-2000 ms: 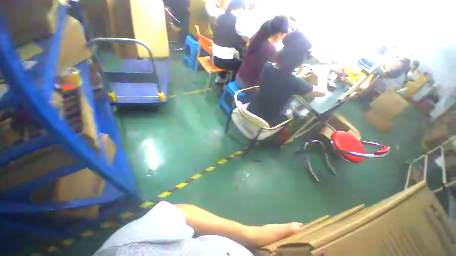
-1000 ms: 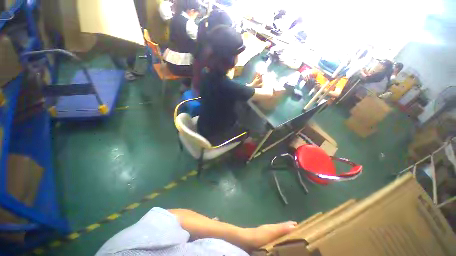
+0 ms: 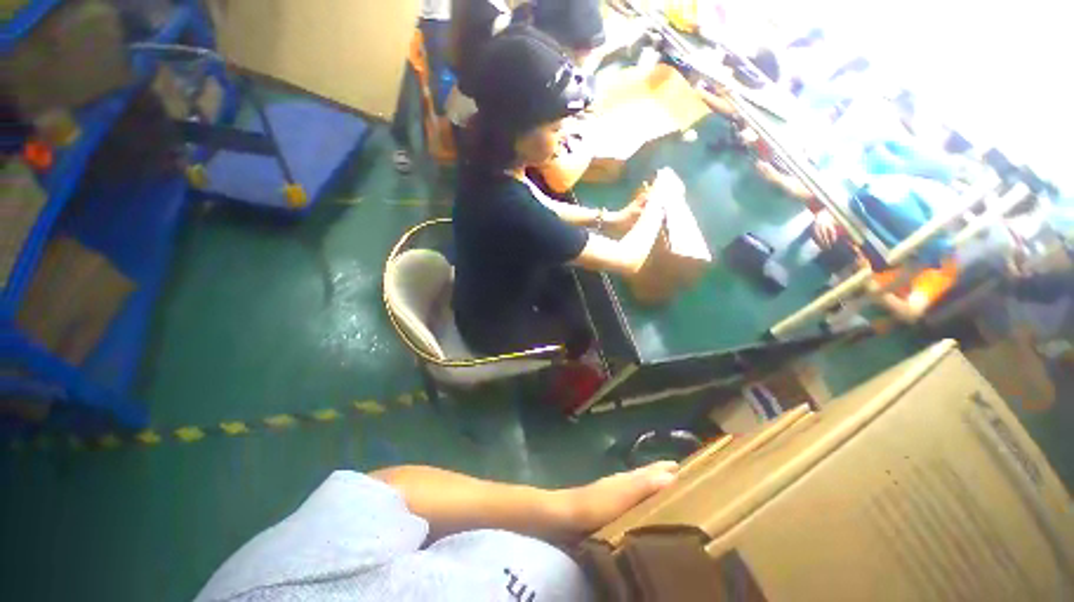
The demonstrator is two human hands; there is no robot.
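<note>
Two or three brown product cartons (image 3: 895, 470) are held together at the lower right, tilted, with faint dark print on the broad face of the nearest one. The cartons are cut off by the bottom edge. My left hand (image 3: 630, 492) is at their left side, with its fingers against the carton edges; the fingertips are partly hidden. My right hand is not in view.
A green-topped bench (image 3: 695, 318) is ahead, with a seated person (image 3: 506, 235) handling a small box (image 3: 677, 253). A white chair (image 3: 418, 300) stands beside it. A blue trolley (image 3: 289, 147) and blue rack (image 3: 100, 341) are left. An open carton (image 3: 766, 400) lies under the bench end.
The bench and seated person are nearer and larger. The red stool has gone mostly out of sight behind the cartons. My left hand still holds the cartons.
</note>
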